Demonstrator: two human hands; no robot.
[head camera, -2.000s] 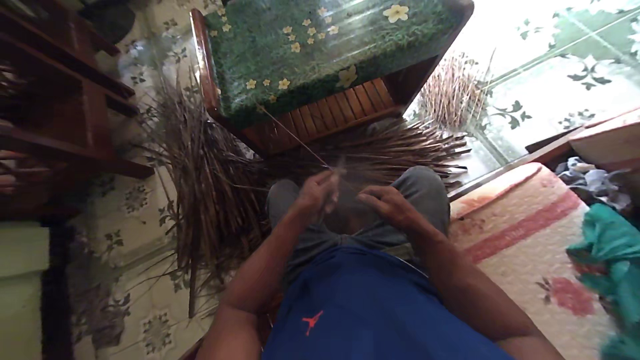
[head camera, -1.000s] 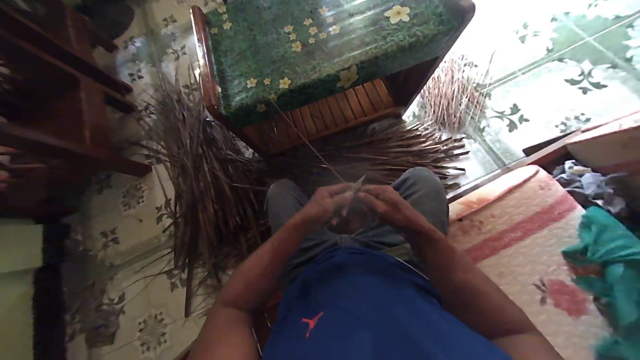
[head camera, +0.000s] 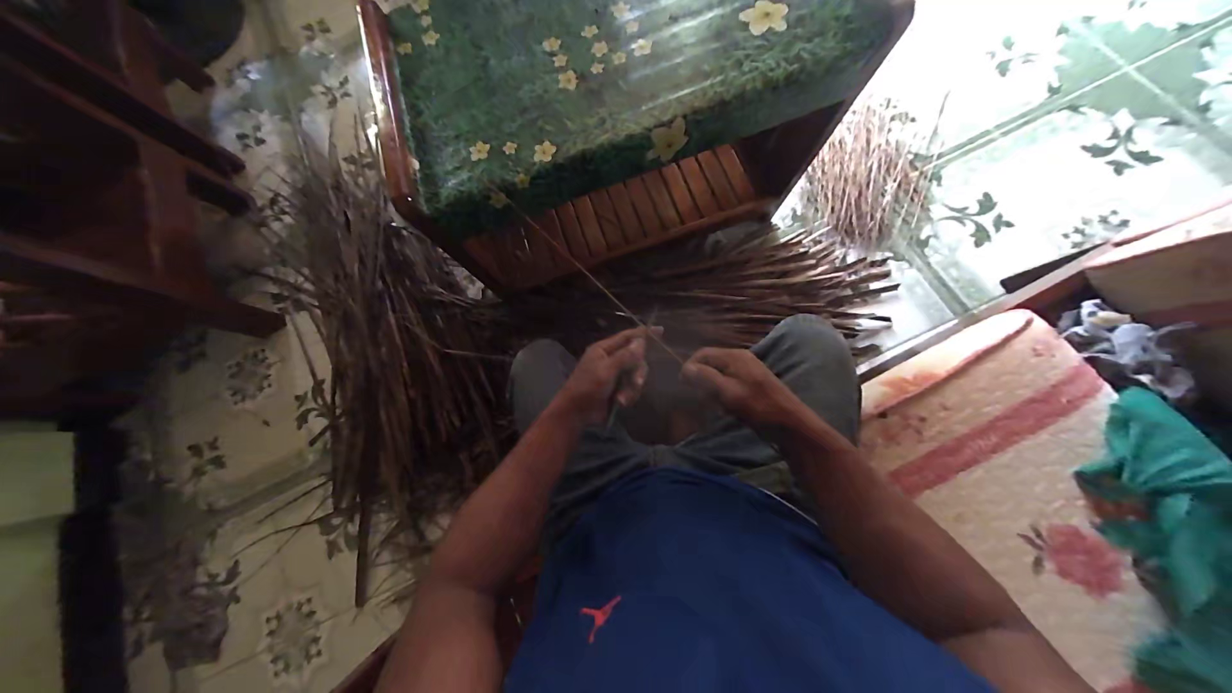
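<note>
A thin brown strand (head camera: 599, 281) runs slantwise from near the table's edge down to my hands above my lap. My right hand (head camera: 727, 380) is closed on its lower end. My left hand (head camera: 613, 366) is curled beside the strand, fingers bent; something small and dark shows under it, too blurred to name. Long dry brown leaf strips or stalks (head camera: 385, 366) lie in a heap at the left. More of these dry stalks (head camera: 770, 289) spread beyond my knees, below the table.
A low wooden table with a green floral cover (head camera: 577, 115) stands ahead. Pale thin sticks (head camera: 866, 183) lie at its right on the tiled floor. A patterned cushion (head camera: 991, 433) with green cloth (head camera: 1169, 462) is at my right, dark wooden furniture (head camera: 144, 192) at the left.
My hands were together one second ago and are now apart, with the right hand farther right. The strand still slants up toward the table.
</note>
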